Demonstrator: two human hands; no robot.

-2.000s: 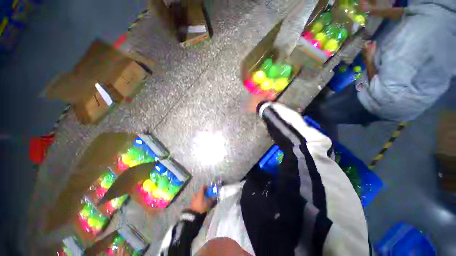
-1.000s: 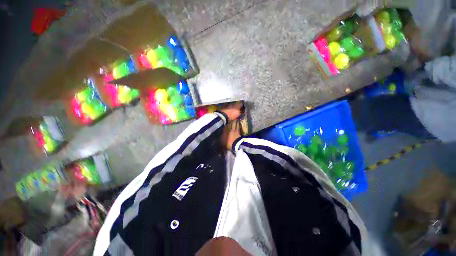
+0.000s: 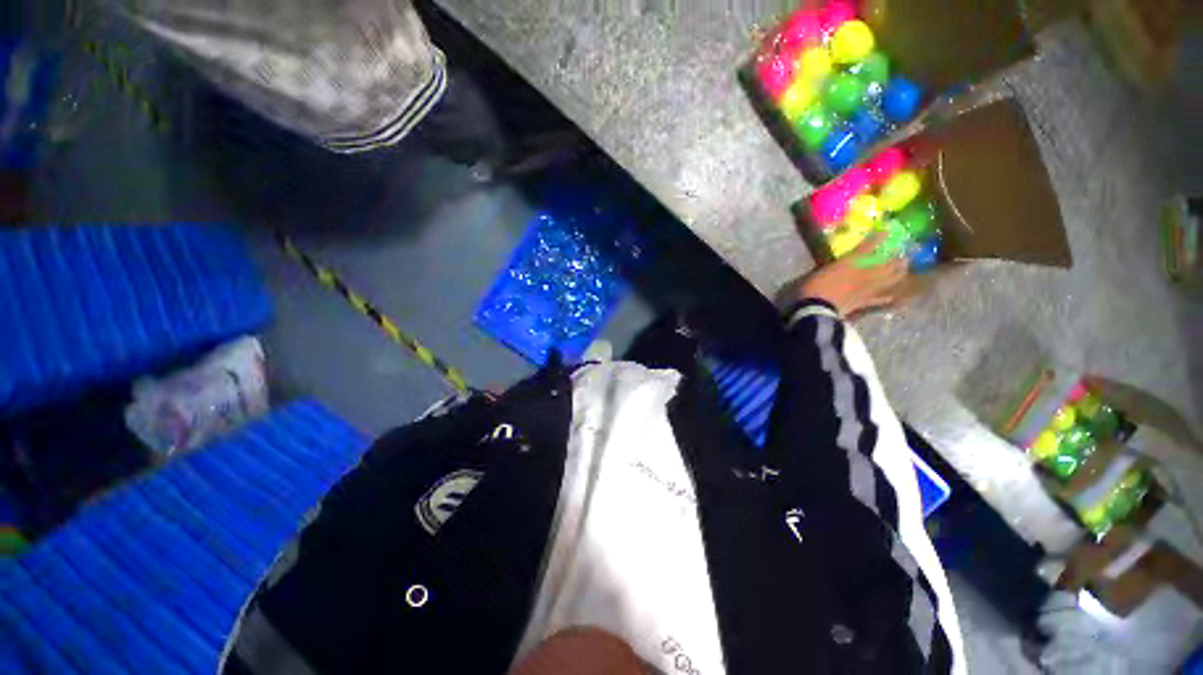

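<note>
An open display box (image 3: 1009,198) lies on the bench, its brown lid flap spread to the right. It holds pink (image 3: 844,198), yellow (image 3: 900,190), green and blue balls in clear wrap. My right hand (image 3: 851,282) is at the lower edge of this box, its fingers over the green and blue balls. The fingers are blurred, and whether they grip anything cannot be told. My left hand does not show; the left sleeve ends near my jacket front. A blue bin (image 3: 508,314) of glinting blue balls (image 3: 561,270) stands below the bench edge.
Another open box of coloured balls (image 3: 844,86) adjoins above. More filled boxes (image 3: 1082,435) sit at lower right. Stacked blue bins (image 3: 172,508) and a white plastic sack (image 3: 205,393) are at left. A person's light sleeve (image 3: 317,66) is at upper left. Yellow-black tape (image 3: 376,317) crosses the floor.
The view has swung round to the bin of blue balls and the stacked bins. My hands, close together before, have parted; my right hand is now at a filled box and my left has left view.
</note>
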